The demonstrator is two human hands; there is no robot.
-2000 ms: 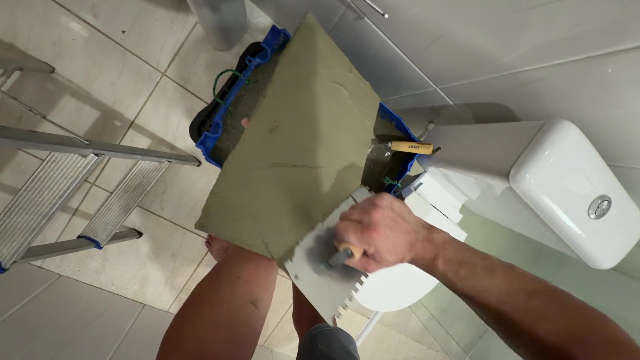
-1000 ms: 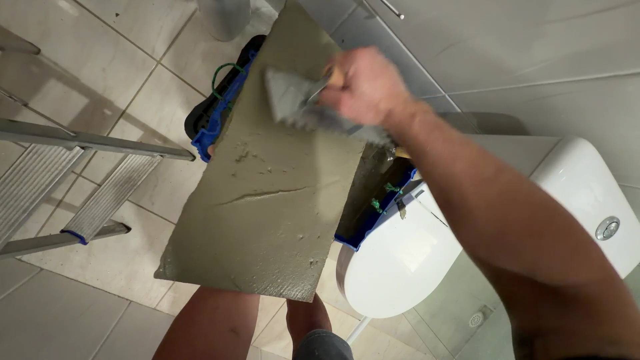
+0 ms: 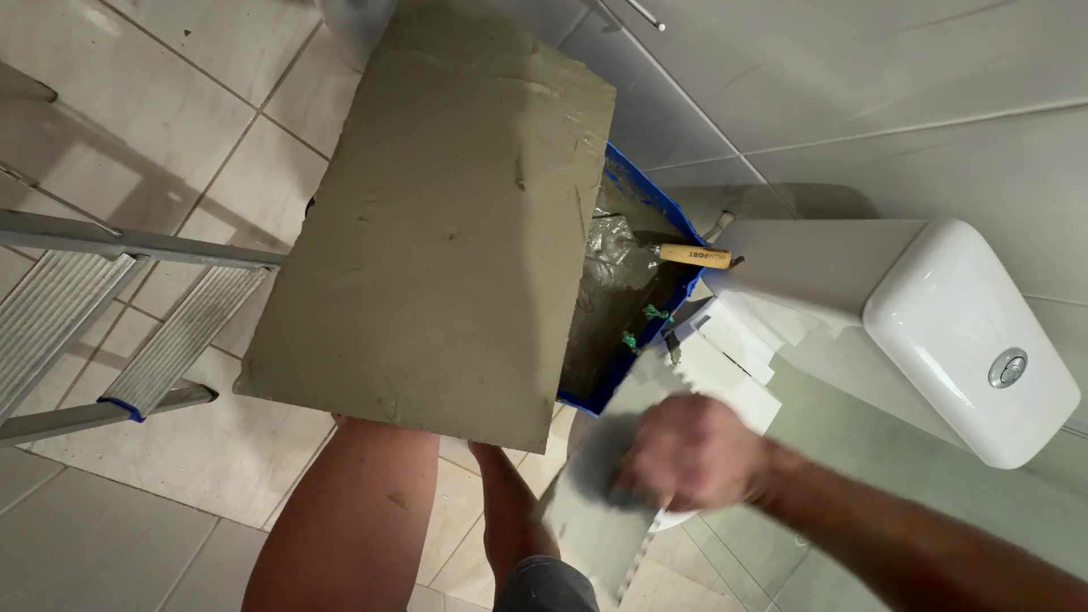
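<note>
My right hand is closed round the handle of a notched trowel, to the right of my legs and beside the lower right edge of a large tile. Grey-green mortar coats the tile's upper face. My left hand is hidden from view. Under the tile's right side shows a blue tub with wet mortar in it. A pointing trowel with a wooden handle rests in the tub, its handle over the rim.
An aluminium stepladder stands at left on the tiled floor. At right is a white toilet cistern, with white pieces lying by the tub. A grey tiled wall rises behind.
My right hand, with the notched trowel, has moved from over the tile's upper part down past its right edge. The mortar's ridge and blobs seen one second ago now look mostly smoothed.
</note>
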